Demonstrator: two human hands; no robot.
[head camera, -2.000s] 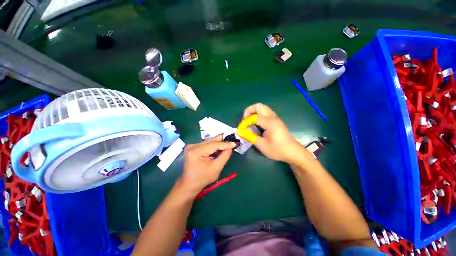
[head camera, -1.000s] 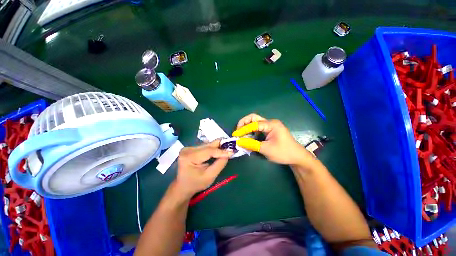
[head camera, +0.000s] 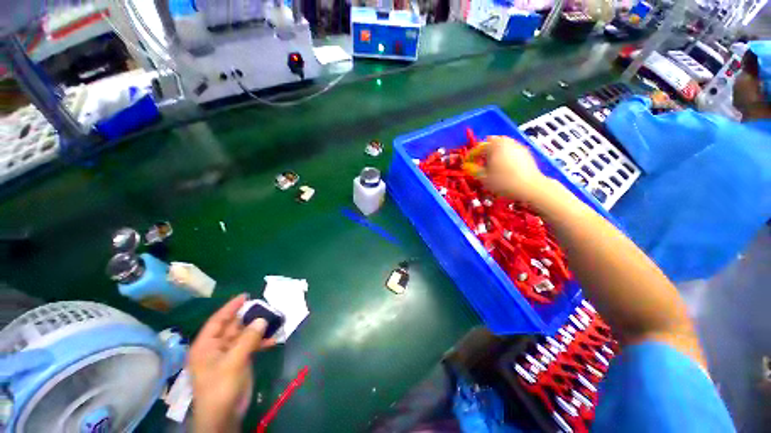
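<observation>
My left hand (head camera: 224, 351) holds a watch case (head camera: 262, 317) with its dark face up, between thumb and fingers, above the bench at lower left. A white wipe (head camera: 287, 306) lies just right of it. My right hand (head camera: 505, 169) is in the blue bin (head camera: 440, 232), at the far end of the heap of red spring clamps (head camera: 516, 245). Its yellow-covered fingertips touch the clamps. Whether they grip one cannot be told.
A fan (head camera: 84, 372) and a light blue bottle (head camera: 156, 281) stand at left. A white bottle (head camera: 369, 191) stands beside the bin. A small module (head camera: 397, 279), a red stick (head camera: 284, 399) and more cases (head camera: 287, 179) lie about. A clamp tray (head camera: 566, 364) is low right; a person (head camera: 689, 186) is beyond.
The view has swung right. My right hand has left the case and wipe and moved into the right bin. My left hand still holds the case, now away from the wipe's middle.
</observation>
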